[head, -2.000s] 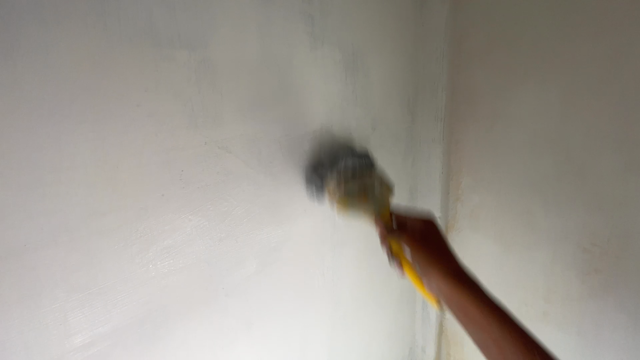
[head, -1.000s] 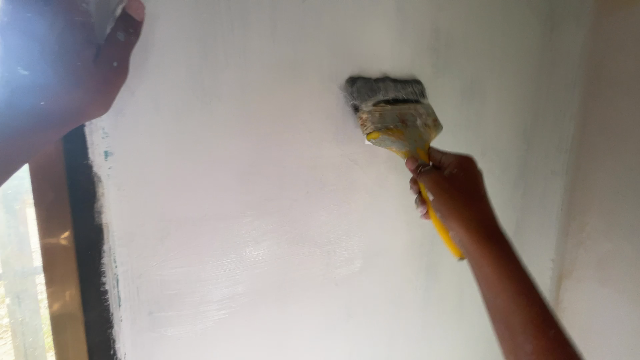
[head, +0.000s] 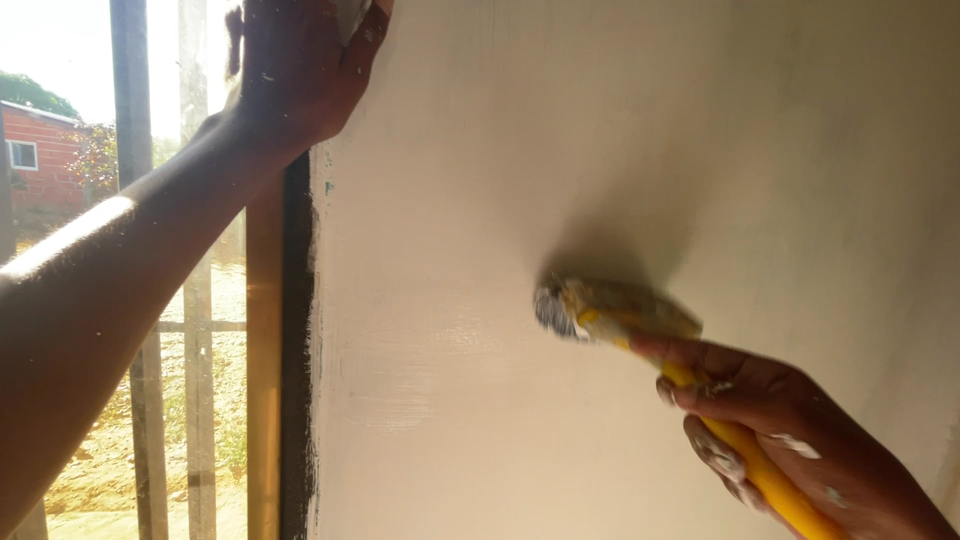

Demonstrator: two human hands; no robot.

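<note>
My right hand [head: 757, 427], spotted with white paint, is closed around the yellow handle of a wide paintbrush [head: 637, 311] at the lower right. The brush points up and left, its dark, paint-coated bristles against or very near the pale painted wall [head: 465, 225]; motion blur hides the exact contact. Fresh, glossy strokes show on the wall left of the bristles. High at the upper left, my left hand [head: 300, 67] is raised at the wall's edge beside the window. A pale thing shows by its thumb, but the frame's top cuts it off, so its grip is unclear.
A brown window frame [head: 264, 360] with a dark strip [head: 296, 360] borders the wall's left edge. Vertical bars [head: 131, 90] cross the window. Outside are a red brick building [head: 49, 161], bushes and sunlit ground.
The view has swung left, showing more of the window. The brush has moved lower on the wall and tilted over to the left, still in my right hand. My left arm shows more fully.
</note>
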